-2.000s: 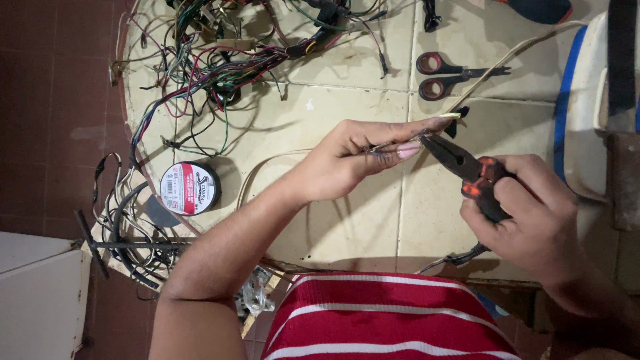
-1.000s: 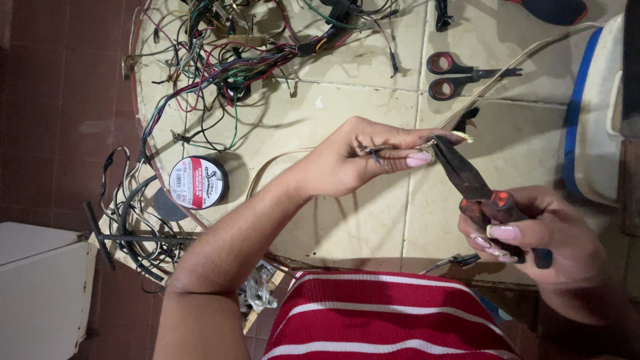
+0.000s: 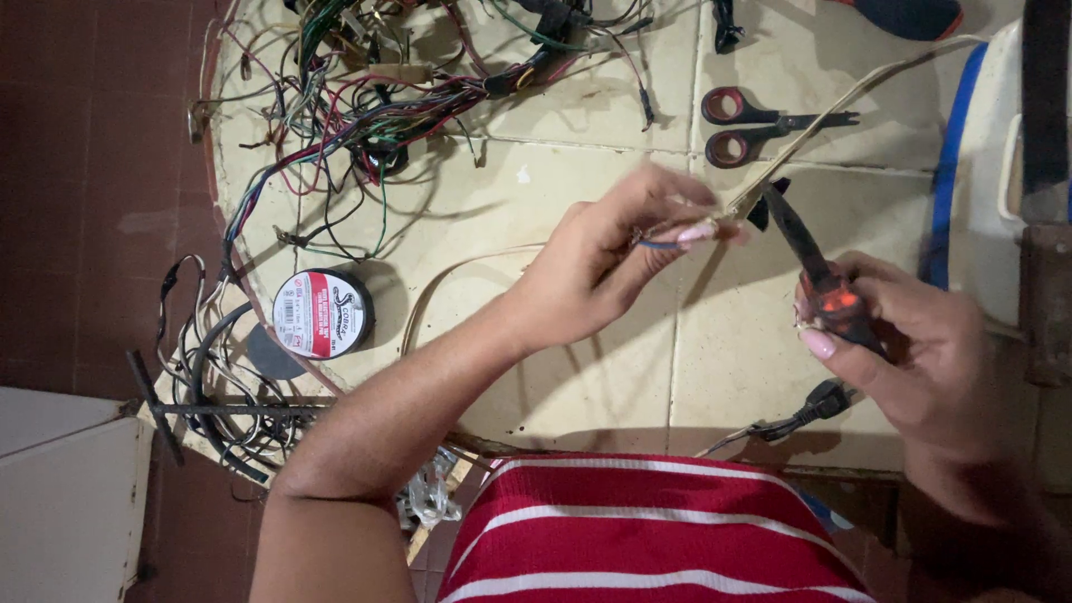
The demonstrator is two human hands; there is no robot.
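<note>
My left hand (image 3: 628, 251), its fingers blurred, grips a pale electrical cable (image 3: 791, 146) near a stripped or joined part; a short blue wire (image 3: 659, 244) shows between the fingers. My right hand (image 3: 913, 352) is closed round the red and black handles of pliers (image 3: 800, 239). Their dark jaws point up and left, apart from the cable, beside a small black piece (image 3: 769, 203) whose kind I cannot tell. Scissors (image 3: 758, 126) with black and red handles lie above my hands, partly behind the cable. A black plug (image 3: 825, 400) lies below, left of my right hand.
A tangled wiring harness (image 3: 377, 117) spreads over the upper left of the tiled table (image 3: 578, 377). A roll of electrical tape (image 3: 322, 314) lies left of my forearm. More cables (image 3: 201, 368) and a dark metal T-shaped bar (image 3: 243, 409) are at the lower left. A white container (image 3: 980, 167) stands right.
The pliers' jaws were at the cable by my left fingers and are now away from it, to the right. My left fingers have shifted on the cable.
</note>
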